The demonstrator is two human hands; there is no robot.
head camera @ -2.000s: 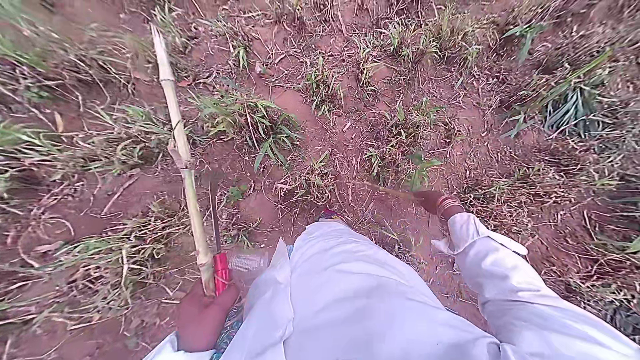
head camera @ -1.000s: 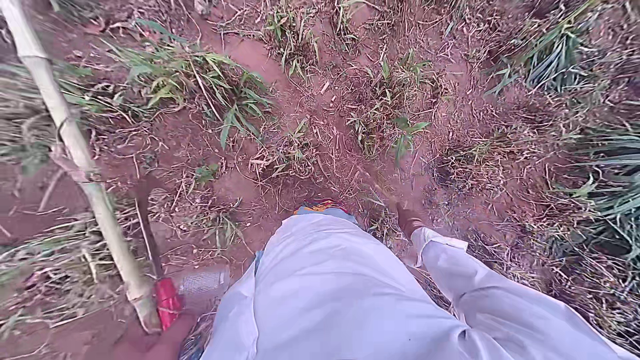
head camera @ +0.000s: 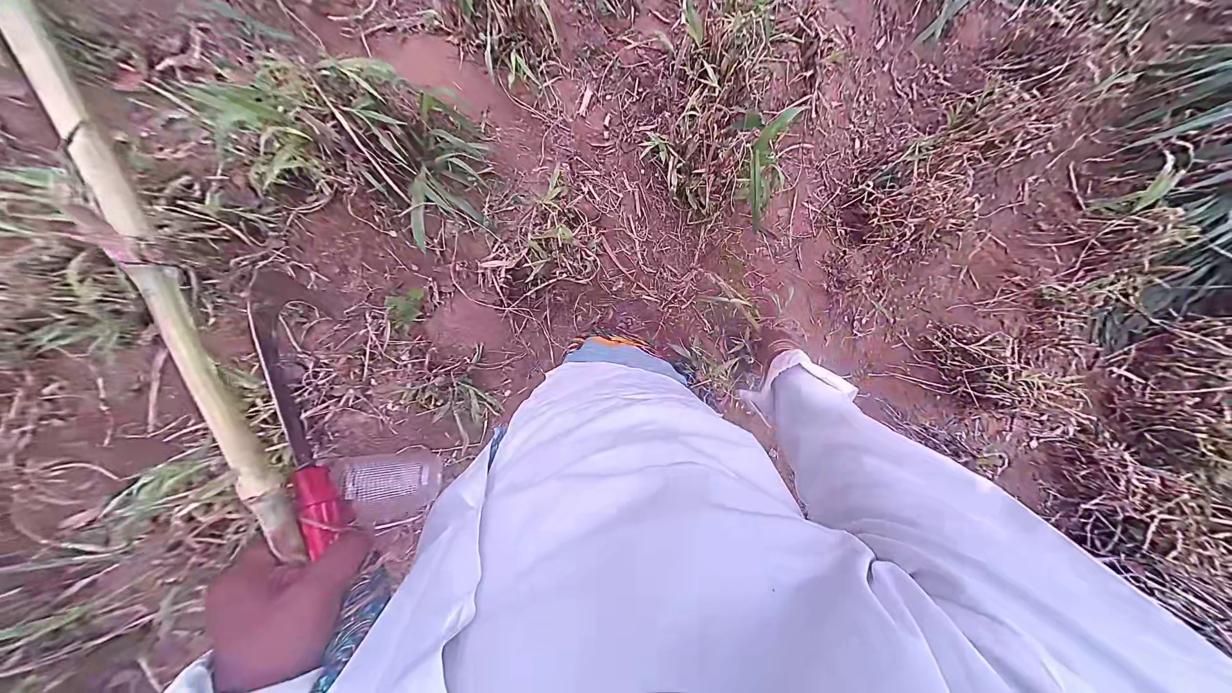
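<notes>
At the lower left my left hand (head camera: pixel 284 606) is closed around the bottom end of a pale jointed stalk (head camera: pixel 183 318) and the red handle (head camera: pixel 320 505) of a knife. The knife's dark blade (head camera: pixel 279 385) points up beside the stalk. Just right of the handle is a clear plastic bottle (head camera: pixel 390 486); whether my hand holds it too I cannot tell. My right hand (head camera: pixel 778 342) reaches down past the white cuff near a small grass tuft; it is small and blurred, and its fingers cannot be made out.
Wet reddish soil (head camera: pixel 462 327) with dry stems lies ahead. A green grass clump (head camera: pixel 375 135) grows at the upper left, another leafy plant (head camera: pixel 765 159) at the upper middle, and long-leaved grass (head camera: pixel 1174 212) at the right edge. Dry grass (head camera: pixel 1020 366) covers the right side.
My right hand has moved inward, toward the front of the white garment. My left hand still grips the stalk and knife. The view has shifted over the ground.
</notes>
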